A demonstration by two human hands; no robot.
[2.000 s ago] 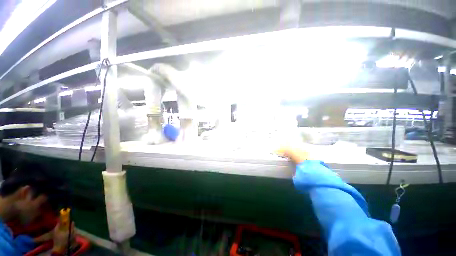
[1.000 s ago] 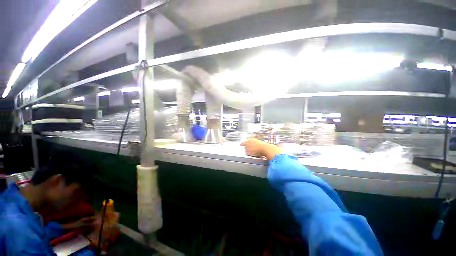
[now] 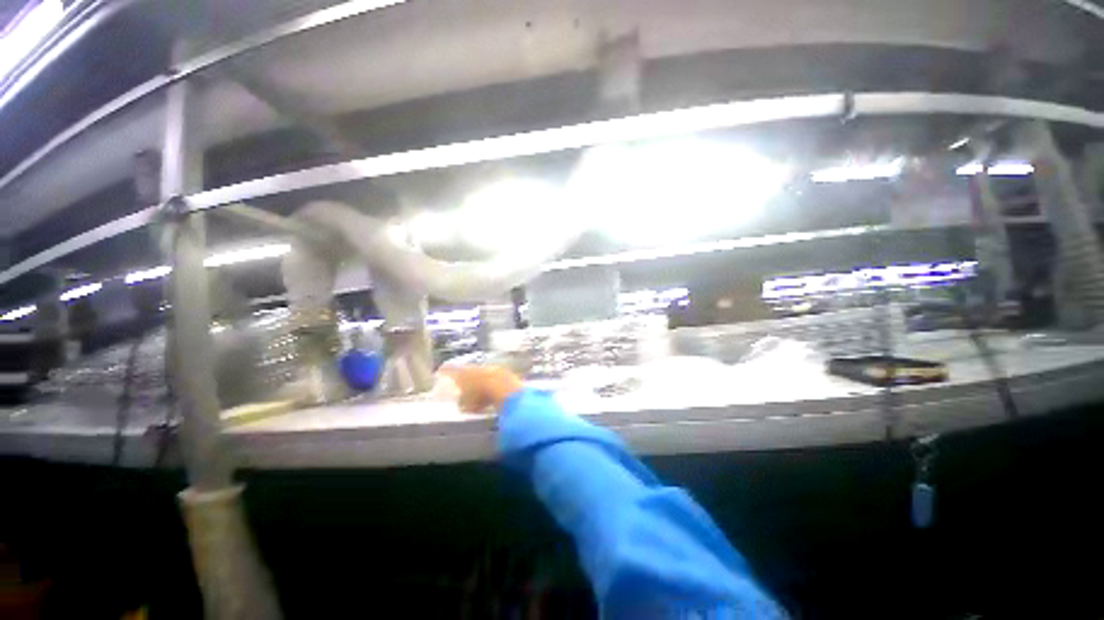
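Observation:
My right hand (image 3: pixel 487 389), in a blue sleeve, reaches over the raised white shelf (image 3: pixel 363 449). It is small and blurred. A pale patch shows at its fingertips, and I cannot tell whether it holds anything. Just right of the hand, small dark bits (image 3: pixel 615 385) lie on the shelf, too blurred to name. A crumpled clear plastic bag (image 3: pixel 781 354) lies farther right. My left hand is out of the picture.
A white upright post (image 3: pixel 194 327) with a wrapped lower part stands at left. A blue round object (image 3: pixel 361 369) sits between pale ducts. A dark flat tray (image 3: pixel 887 369) lies on the shelf at right. A small tag (image 3: pixel 924 503) hangs below the shelf edge.
My right hand has moved left along the shelf, closer to the blue round object. The view has shifted, and the neighbouring worker at lower left is no longer clearly visible.

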